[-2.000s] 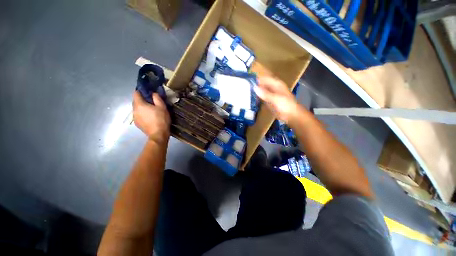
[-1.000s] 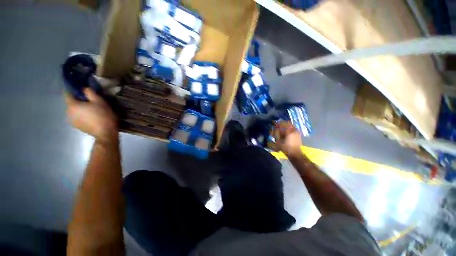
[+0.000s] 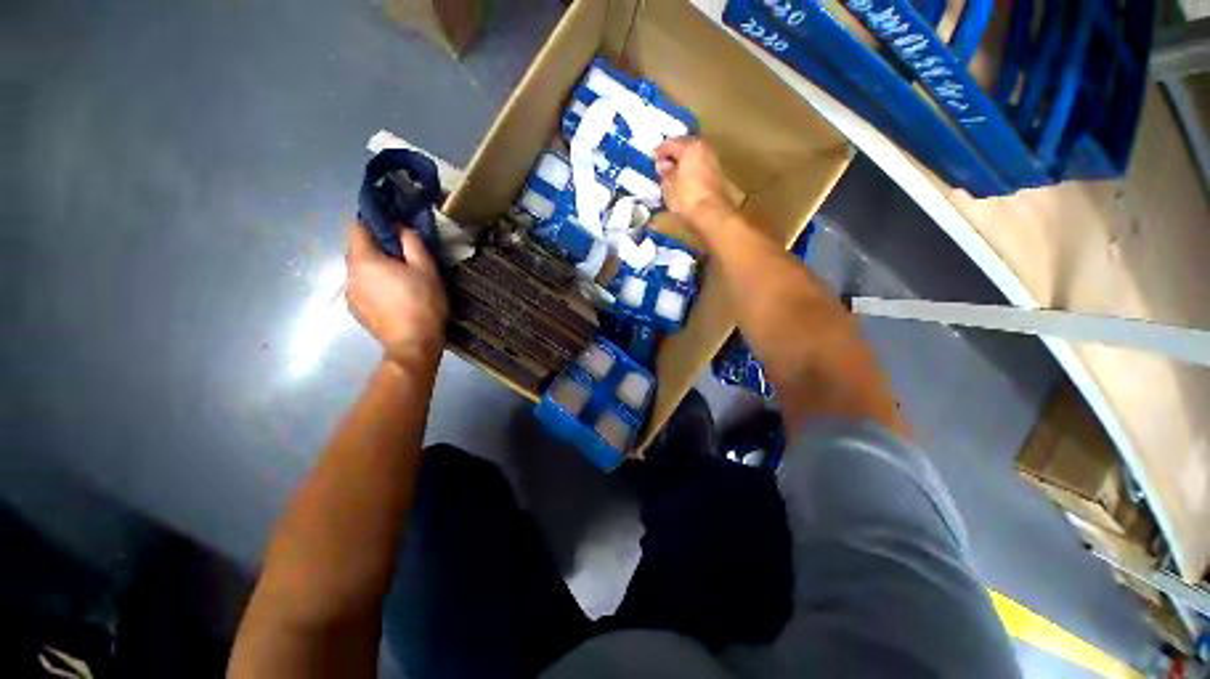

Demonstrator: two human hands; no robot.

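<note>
My left hand [image 3: 396, 295] holds a dark navy ring-like piece [image 3: 400, 188] at the left corner of an open tan carton [image 3: 783, 199]. My right hand [image 3: 691, 181] is inside the carton with curled fingers against the edge of the upper blue dies; its fingertips are too small to show a firm grip. Crumpled white strips [image 3: 588, 173] lie over these dies. A blue die [image 3: 596, 402] with four pale square cells sits at the carton's near corner. Thin brown dies [image 3: 519, 308] stand in a row beside it.
A large slatted blue frame [image 3: 916, 96] with white numbers is on the wooden shelf [image 3: 1062, 252] at the upper right. A pale metal bar [image 3: 1035, 322] juts out below it. More blue dies [image 3: 743, 365] lie on the floor by my feet. Another carton [image 3: 442, 20] is at the top.
My right hand has moved from the floor dies right of the carton back into the carton. The white strips lie differently than two seconds ago. My left hand keeps the navy piece.
</note>
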